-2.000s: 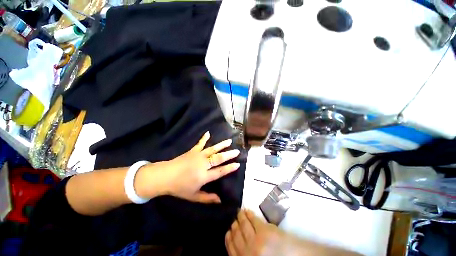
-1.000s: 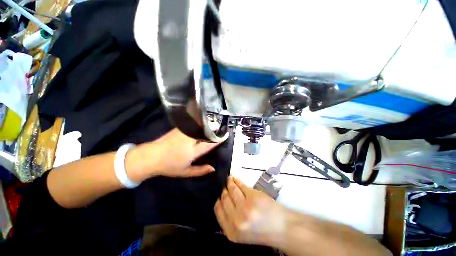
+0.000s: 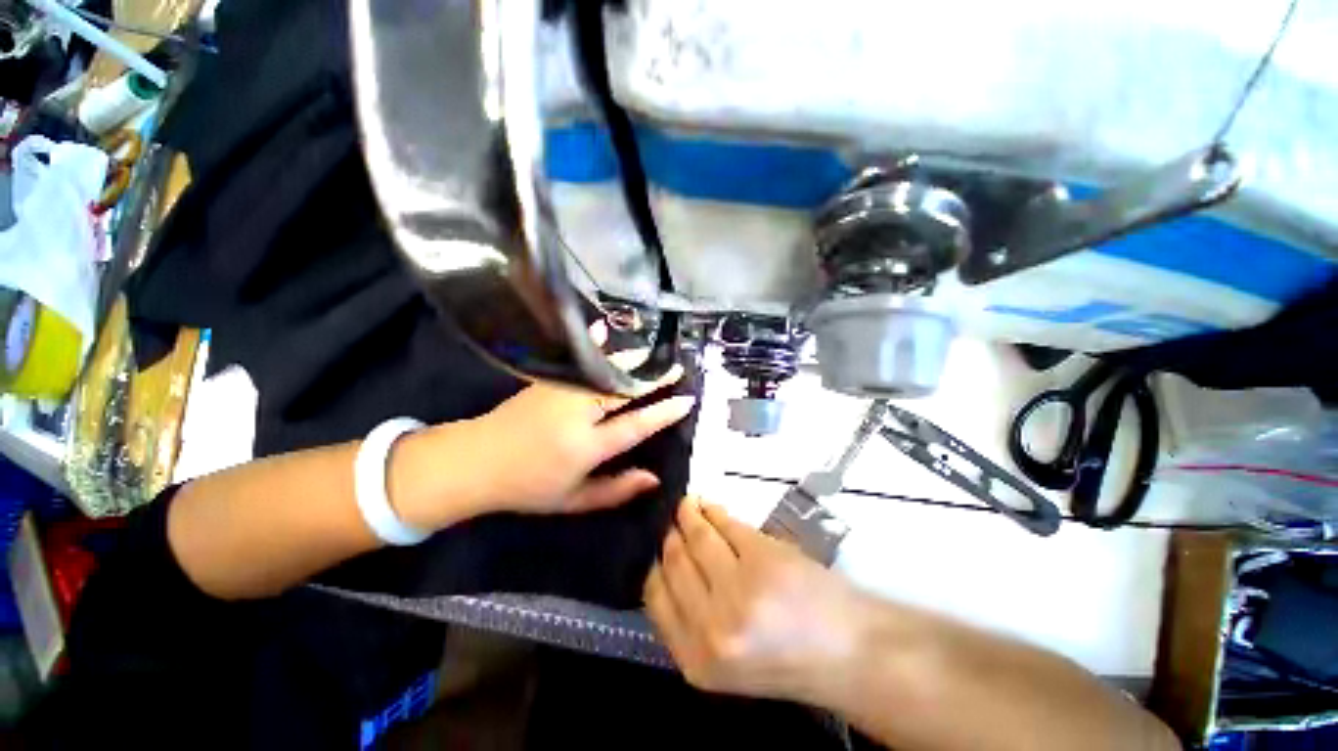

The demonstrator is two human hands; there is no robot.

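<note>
A large black garment panel (image 3: 330, 323) lies bunched across the table left of the needle, its right edge running under the white sewing machine head (image 3: 763, 88). My left hand (image 3: 550, 448) lies on the cloth with fingers spread, its fingertips near the presser foot (image 3: 682, 335) and partly hidden by the shiny curved guard. My right hand (image 3: 748, 602) holds the panel's edge between thumb and fingers, nearer to me. A metal attachment (image 3: 807, 521) sits on the bed beside my right hand.
Grey thread snips (image 3: 969, 470) and black-handled scissors (image 3: 1086, 448) lie to the right. A clear plastic bag (image 3: 1247, 470) and an open box (image 3: 1196, 631) are at the far right. A yellow tape roll (image 3: 41, 352), a white bag (image 3: 52, 228) and a thread spool (image 3: 118, 103) are at the left.
The machine head appears closer and larger. My left hand has moved up to the presser foot, and my right hand has moved up along the edge. The cloth's near edge has pulled up, baring the table's scale.
</note>
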